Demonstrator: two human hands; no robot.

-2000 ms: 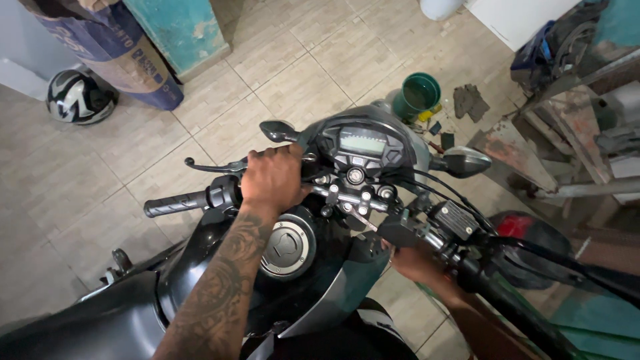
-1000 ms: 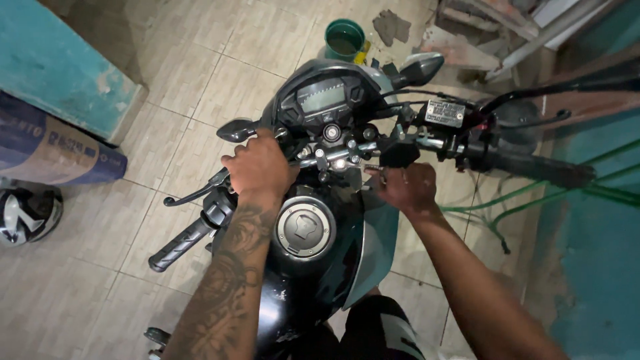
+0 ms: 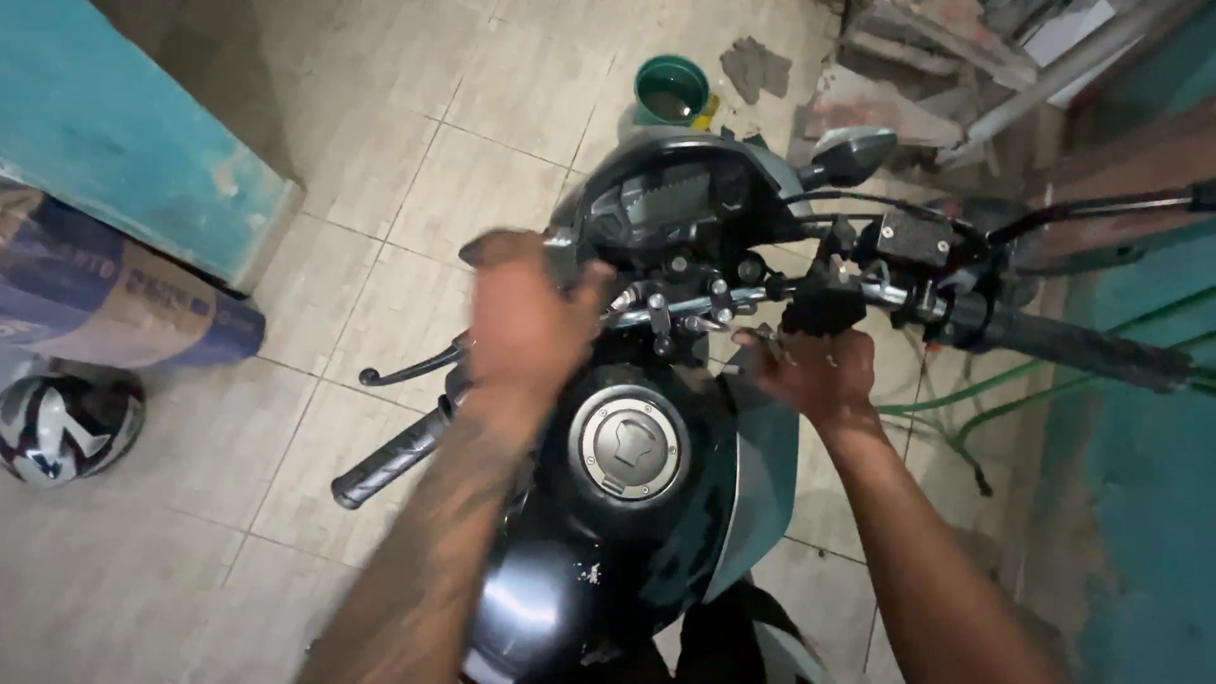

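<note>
A motorcycle with a black fuel tank [image 3: 541, 532] and a round metal fuel cap [image 3: 629, 448] stands below me. My left hand [image 3: 532, 313], blurred, is over the left side of the handlebar, beside the instrument cluster [image 3: 665, 204]; its fingers are partly hidden and I cannot tell whether it grips anything. The left rubber grip [image 3: 391, 456] and the clutch lever [image 3: 408, 366] lie to its left. Under the right side of the handlebar, my right hand [image 3: 822, 370] has its fingers curled close to the bar clamps [image 3: 689, 318], by a small metal part. What it holds is not clear.
Ahead of the motorcycle are a green bucket [image 3: 672, 90] and grey gloves or rags [image 3: 755, 68]. A helmet [image 3: 71, 427] and a large paper sack [image 3: 142, 294] are at left. At right are the brake fluid reservoir [image 3: 915, 237], the right grip [image 3: 1073, 342] and green tubing [image 3: 1007, 385].
Between the frames the view has swung. My left hand has lifted its shape at the left side of the handlebar and is now blurred. My right hand stays under the right side of the bar.
</note>
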